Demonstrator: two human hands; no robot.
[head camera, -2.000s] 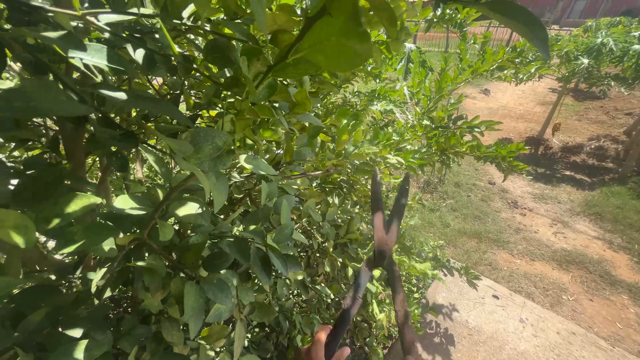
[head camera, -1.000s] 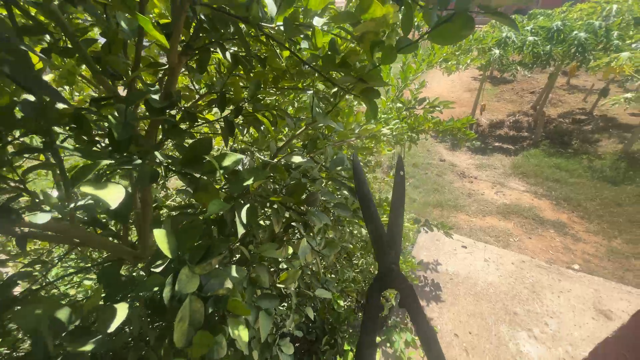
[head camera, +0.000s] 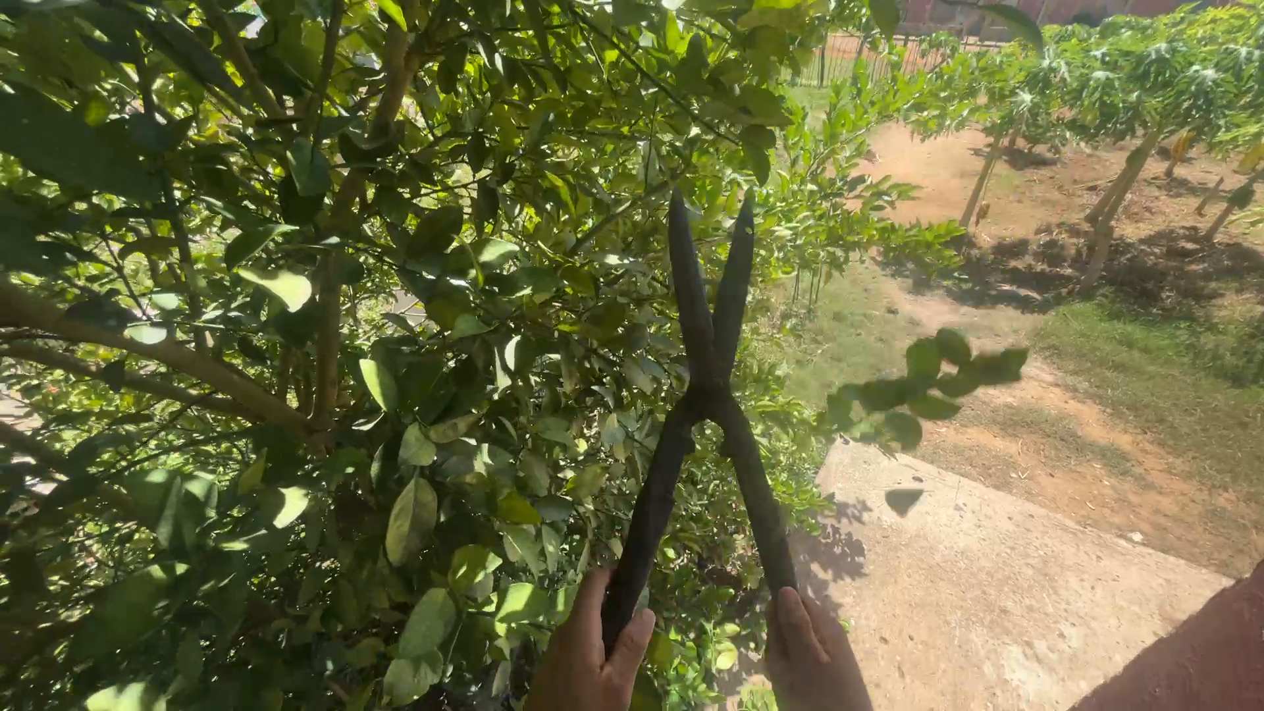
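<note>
My left hand (head camera: 592, 647) and my right hand (head camera: 815, 652) each grip one handle of dark hedge shears (head camera: 708, 380) at the bottom centre. The two blades point up and stand slightly apart, their tips in front of the leafy bush (head camera: 474, 296) that fills the left and middle. To the right of the pivot, a leafy sprig (head camera: 928, 380) hangs in the air over the path, with a single leaf (head camera: 903, 501) below it.
Thick branches (head camera: 197, 365) cross the bush at left. A concrete slab (head camera: 987, 573) lies below at right, beside a reddish wall edge (head camera: 1185, 652). Beyond are a dirt path, grass, small trees (head camera: 1121, 188) and a fence (head camera: 869, 61).
The blades are closer together than one second ago. Both hands now show on the handles. The leafy sprig and single leaf have come into sight in the air at right.
</note>
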